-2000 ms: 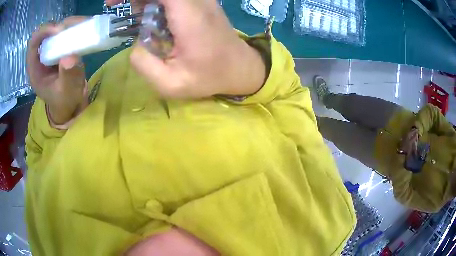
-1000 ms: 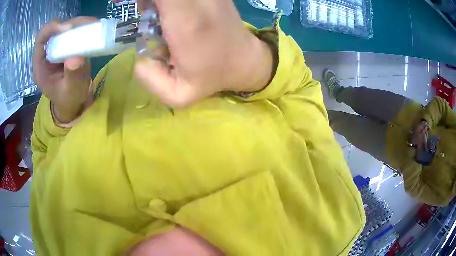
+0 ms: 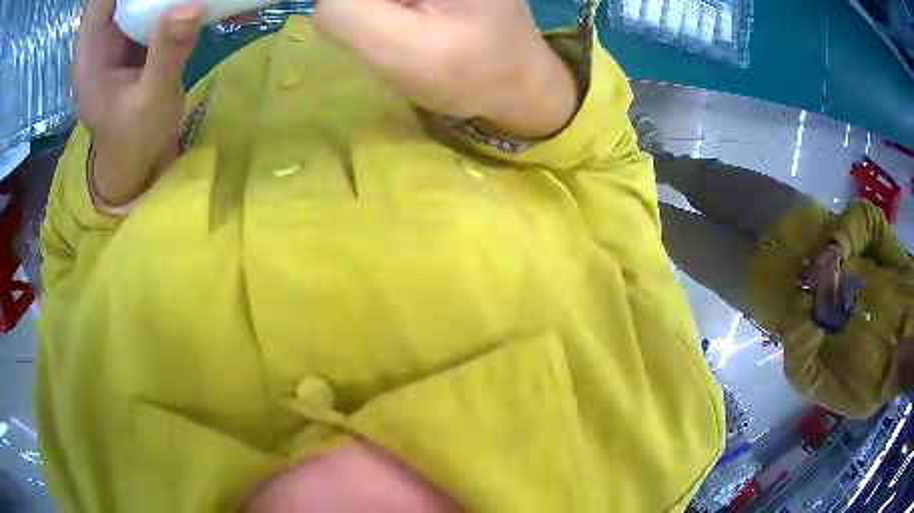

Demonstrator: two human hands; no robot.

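My left hand [image 3: 135, 110] is at the upper left, with its thumb and fingers around a smooth white housing [image 3: 165, 14]. The top edge cuts off part of the housing, and its right end is not clear. My right hand [image 3: 446, 55] is at the top centre, to the right of the housing. Its fingers are cut off by the top edge, so what it holds is hidden.
A clear tray with white blocks [image 3: 690, 28] lies on the green bench [image 3: 777, 65]. Ribbed clear trays [image 3: 32, 60] stand at the upper left. A person in a yellow jacket [image 3: 792, 250] is at the right. Red crates [image 3: 877, 188] are at both sides.
Both hands and the white housing have moved up towards the top edge. The metal rods and clear piece seen between the hands before are now out of view.
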